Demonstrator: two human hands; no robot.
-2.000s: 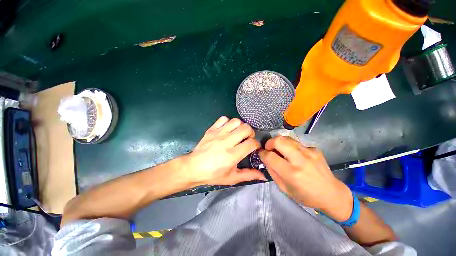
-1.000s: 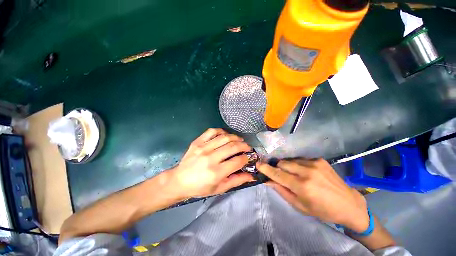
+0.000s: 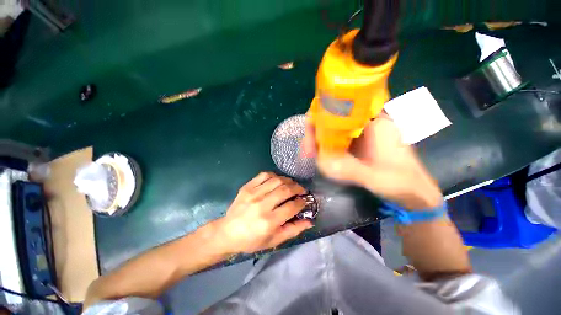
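My left hand (image 3: 266,210) rests at the bench's near edge, its fingers on a small round electronic assembly (image 3: 309,207) with shiny details; part of the assembly is hidden under the fingers. My right hand (image 3: 381,161), with a blue wrist strap (image 3: 413,213), is closed around the lower part of the orange electric screwdriver (image 3: 346,92), slightly blurred. The screwdriver is upright above the bench, its tip hidden by the hand. The round perforated screw tray (image 3: 288,146) lies behind the assembly, partly covered by the screwdriver and right hand.
A white paper slip (image 3: 419,115) lies right of the screwdriver. A solder wire reel (image 3: 501,75) stands far right. A round tub with a white wad (image 3: 117,184), a cardboard sheet (image 3: 71,224) and a blue-black box (image 3: 37,237) are at left. A blue stool (image 3: 505,218) is beyond the bench edge.
My right hand has left the assembly, moved up and taken hold of the screwdriver, which now stands more upright. My left hand has stayed on the assembly. The camera view has shifted.
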